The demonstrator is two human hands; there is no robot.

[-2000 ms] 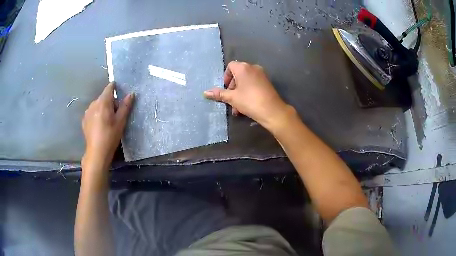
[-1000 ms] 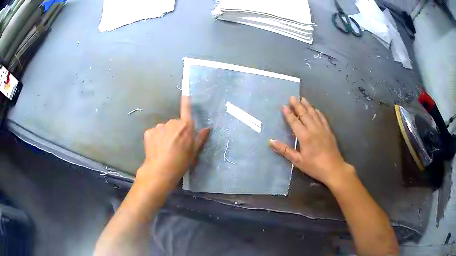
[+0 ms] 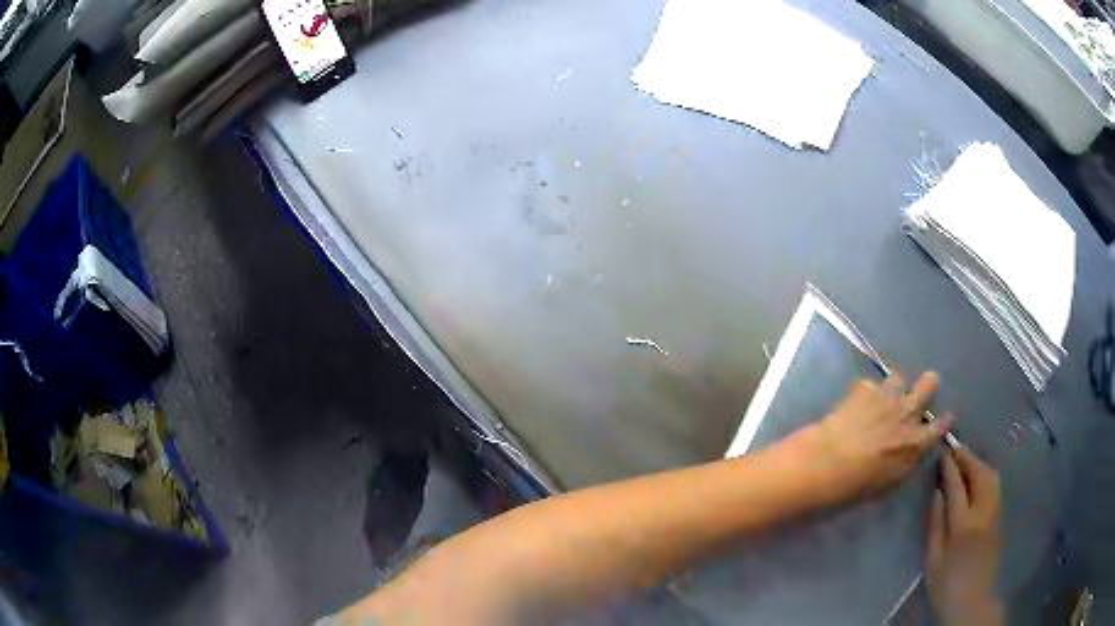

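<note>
The grey template [image 3: 795, 538] lies on the table at the lower right, partly hidden by my left forearm. The white fabric panel [image 3: 773, 389] shows as a narrow folded band along its left and far edges. My left hand [image 3: 874, 428] is on the far edge, with its fingertips at the white band. My right hand [image 3: 966, 526] is beside it, fingertips at the same edge farther right. Whether the fingers pinch or only press the edge is hard to tell.
A thin white pile [image 3: 752, 73] lies at the back. A thicker white stack [image 3: 1009, 251] with frayed threads is at the right. A lit phone [image 3: 308, 43] leans by fabric rolls [image 3: 208, 55]. A blue bin [image 3: 183, 489] stands left of the table; a white tub [image 3: 1039, 73] is top right.
The view has swung left, so the template shows lower right and the iron is out of view. My left hand has moved from the left edge to the far edge, close to my right hand.
</note>
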